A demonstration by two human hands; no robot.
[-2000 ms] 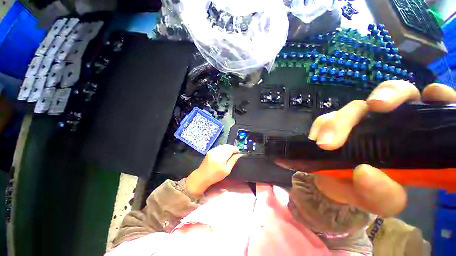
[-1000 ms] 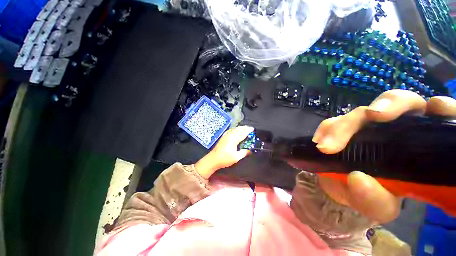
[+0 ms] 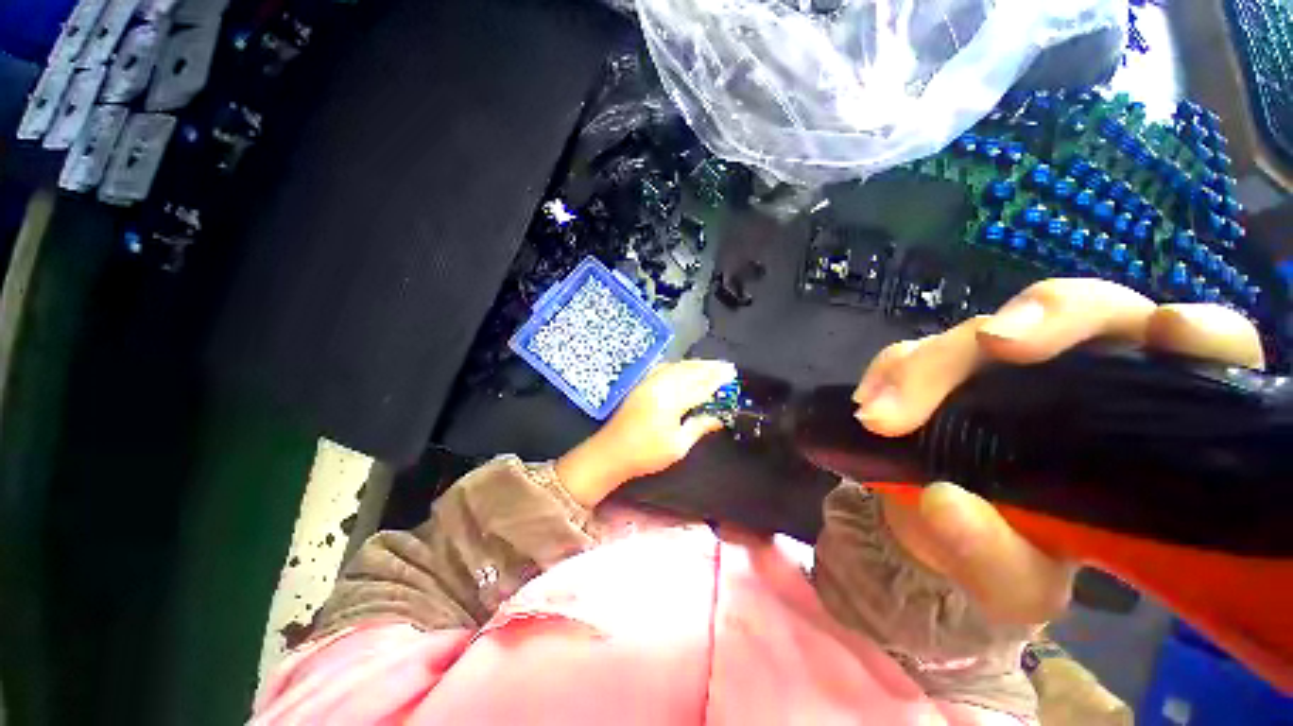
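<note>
My right hand (image 3: 993,440) is closed around the black and orange-red electric screwdriver (image 3: 1120,454), whose front end points left. My left hand (image 3: 657,430) holds a small black housing with a green and blue board (image 3: 730,409) between thumb and fingers, just in front of the screwdriver's tip. Whether the bit touches it is too small to tell. The bright-blue screw tray (image 3: 593,338), filled with tiny silvery screws, lies just behind and left of my left hand. Black housings (image 3: 847,270) lie in a row behind the screwdriver.
A heap of small black parts (image 3: 624,199) surrounds the tray's back. A clear plastic bag (image 3: 851,99) lies behind it. Circuit boards (image 3: 1092,192) stand in rows at back right. A black mat (image 3: 383,213) and pale plates (image 3: 116,149) are at left. A cream-painted edge (image 3: 315,532) runs at lower left.
The view has shifted, so the bench things sit differently in the picture. Both hands keep their holds. The screwdriver now slopes more, its rear end lower at the right, and my left fingers cover more of the board.
</note>
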